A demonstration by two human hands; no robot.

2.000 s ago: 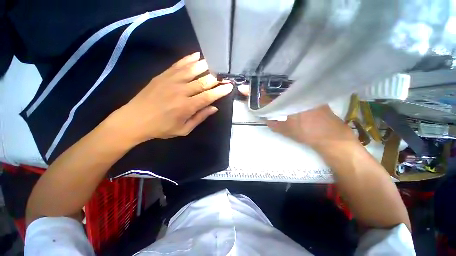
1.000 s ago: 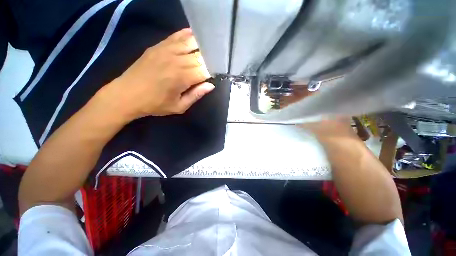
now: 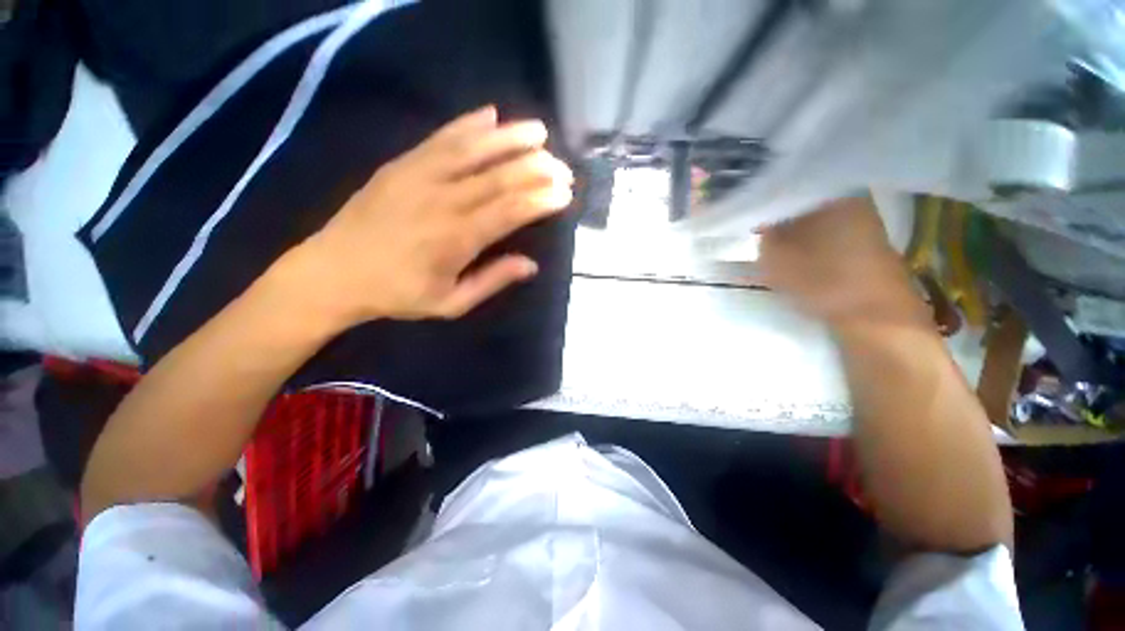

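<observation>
A dark garment panel (image 3: 494,351) with light trim lines lies on the white table, left of the needle area. My left hand (image 3: 463,216) rests flat on it, fingers a little apart, fingertips near its right edge. The sewing machine (image 3: 790,86) stands over the table; its presser foot area (image 3: 679,173) is blurred. My right hand (image 3: 839,253) is blurred at the right of the machine head, its fingers partly hidden behind it; I cannot tell whether it holds anything.
Yellow-gold scissor handles (image 3: 956,253) lie right of my right hand. A brown-edged tray (image 3: 1061,434) with small parts is at the far right. Red baskets (image 3: 309,468) stand below the table. A white ribbed knob (image 3: 1036,154) is on the machine's right.
The view has shifted. My left hand has moved right and its fingertips lie nearer the panel's right edge. My right hand has moved up towards the machine head.
</observation>
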